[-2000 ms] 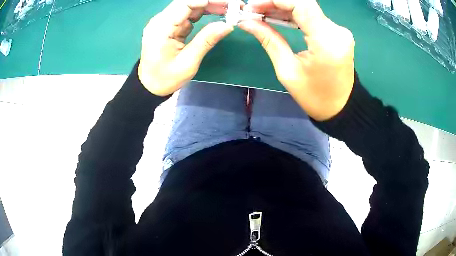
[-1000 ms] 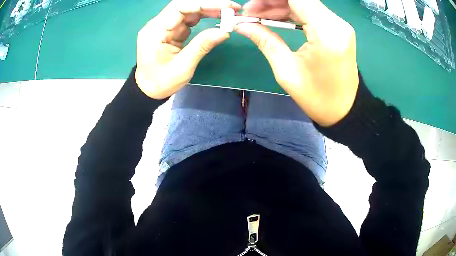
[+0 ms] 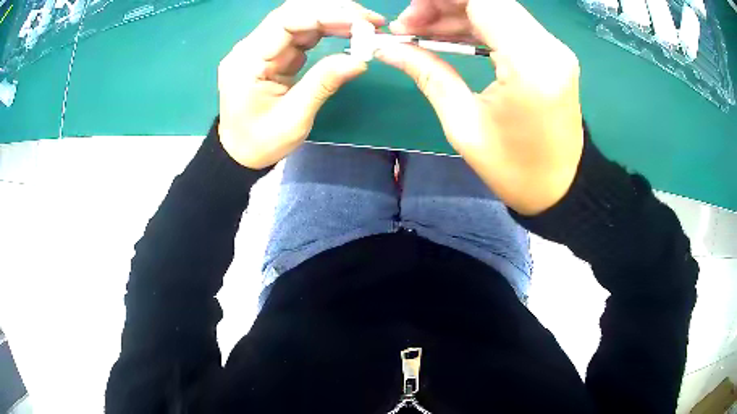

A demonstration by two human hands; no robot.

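Observation:
A thin white stemmed part (image 3: 444,47) with a dark tip lies nearly level between my hands at the top of the view, its tip pointing right. A small white fitting (image 3: 363,40) sits at its left end. My left hand (image 3: 283,81) grips the fitting between thumb and fingertips. My right hand (image 3: 517,97) holds the stem near the fitting with thumb and fingertips; the dark tip reaches toward the base of the right fingers. The fingertips partly hide where stem and fitting meet.
The green bench top (image 3: 145,89) runs across the view, its front edge just beyond my lap. A clear tray with white blocks (image 3: 687,32) stands at the top right. A clear tray with small white parts (image 3: 40,24) is at the top left. Cardboard (image 3: 715,398) shows at the lower right.
Both hands have moved slightly down and left with the part. The fitting and stem show more clearly between the fingers than two seconds ago.

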